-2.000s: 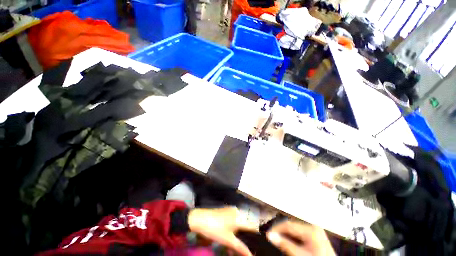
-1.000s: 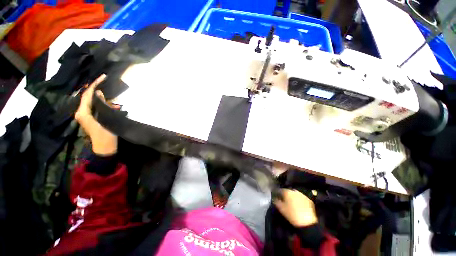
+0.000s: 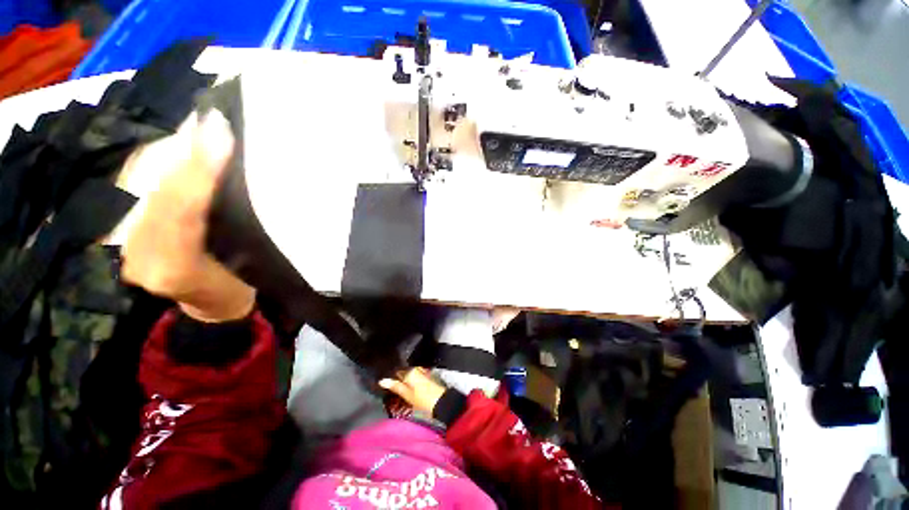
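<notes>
A long dark strip [image 3: 274, 254] runs from my left hand down over the table's front edge to my right hand. My left hand [image 3: 184, 214] is raised over the table's left part, blurred, and holds the strip's upper end. My right hand [image 3: 417, 386] is low over the lap, its fingers on the strip's lower end. A black piece [image 3: 386, 241] lies flat on the table, its top edge at the presser foot [image 3: 423, 177] of the white sewing machine [image 3: 598, 120]. It hangs over the front edge.
A pile of black and camouflage pieces [image 3: 60, 259] covers the table's left end. Black work [image 3: 827, 219] is draped right of the machine. Blue crates [image 3: 429, 25] stand behind the table. Thread ends [image 3: 678, 284] lie below the handwheel end.
My left hand has risen with its end of the strip. My right hand has moved left, closer to the body. The view has shifted, so the machine appears further left.
</notes>
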